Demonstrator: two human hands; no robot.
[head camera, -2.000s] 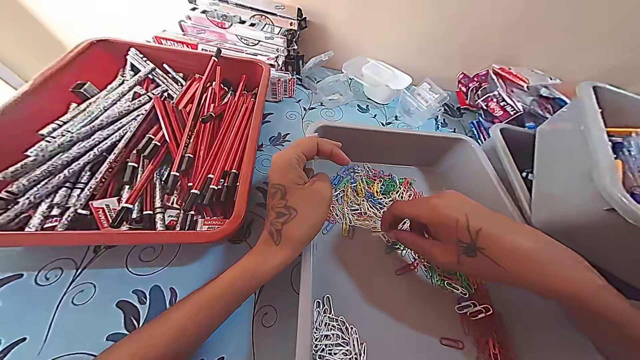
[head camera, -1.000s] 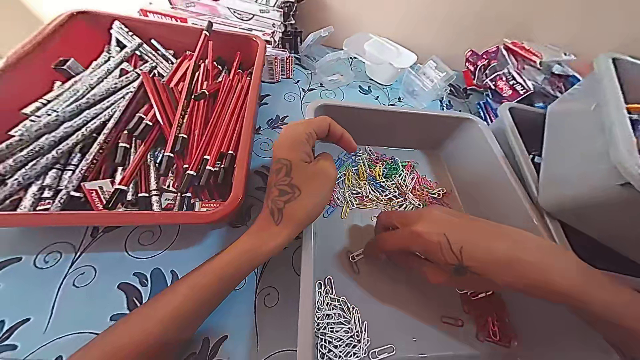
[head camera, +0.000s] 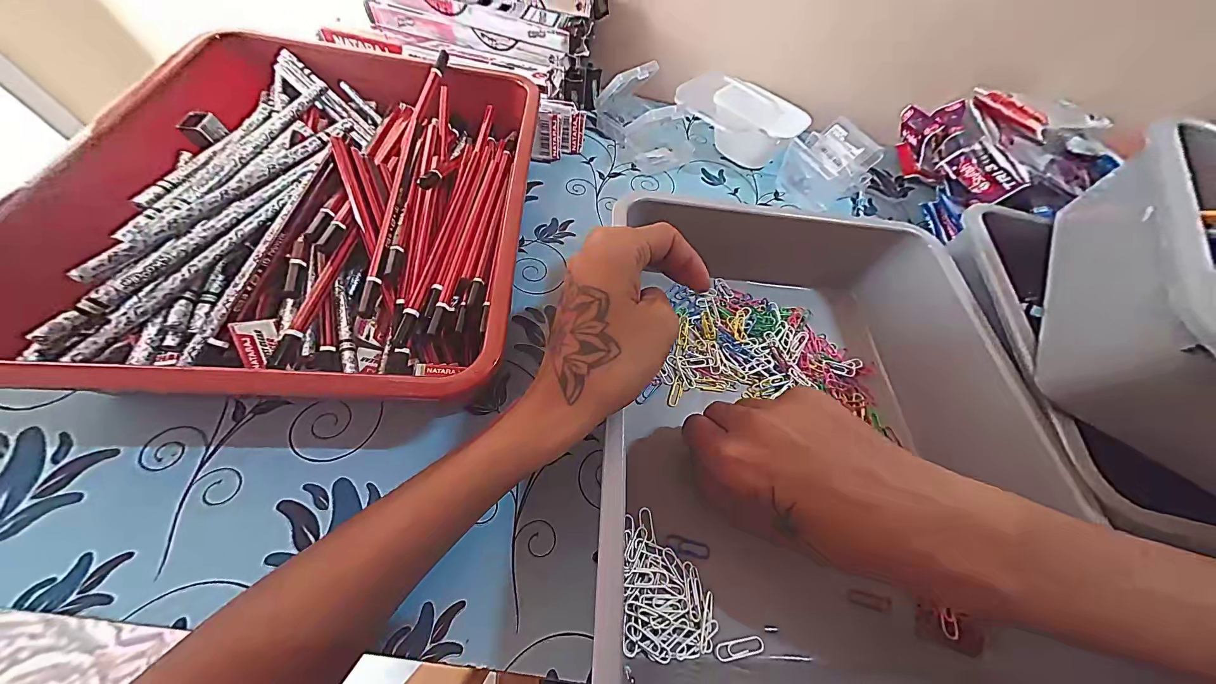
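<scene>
My left hand (head camera: 617, 328) reaches over the left wall of a grey plastic tray (head camera: 788, 220), its curled fingers at a pile of mixed coloured paper clips (head camera: 750, 342). Just below that pile, my right hand (head camera: 788, 456) is bent down to the tray floor; its fingertips are hidden, so I cannot tell whether a clip is between them. A heap of white paper clips (head camera: 660, 603) lies in the tray's near left corner, with one white clip (head camera: 739, 649) beside it. Red clips (head camera: 948, 622) lie below my right forearm, and a single dark clip (head camera: 688, 546) is near the white heap.
A red plastic tray (head camera: 285, 380) of red pencils (head camera: 456, 237) and patterned pencils (head camera: 209, 190) stands left. Clear plastic boxes (head camera: 750, 109) are behind the grey tray. Wrapped packets (head camera: 978, 152) and grey bins (head camera: 1121, 285) stand at the right, on a floral blue tablecloth (head camera: 313, 475).
A loose clip seen by my right fingers one second ago no longer shows there. A dark clip now lies near the white heap. My left hand has stayed beside the coloured pile.
</scene>
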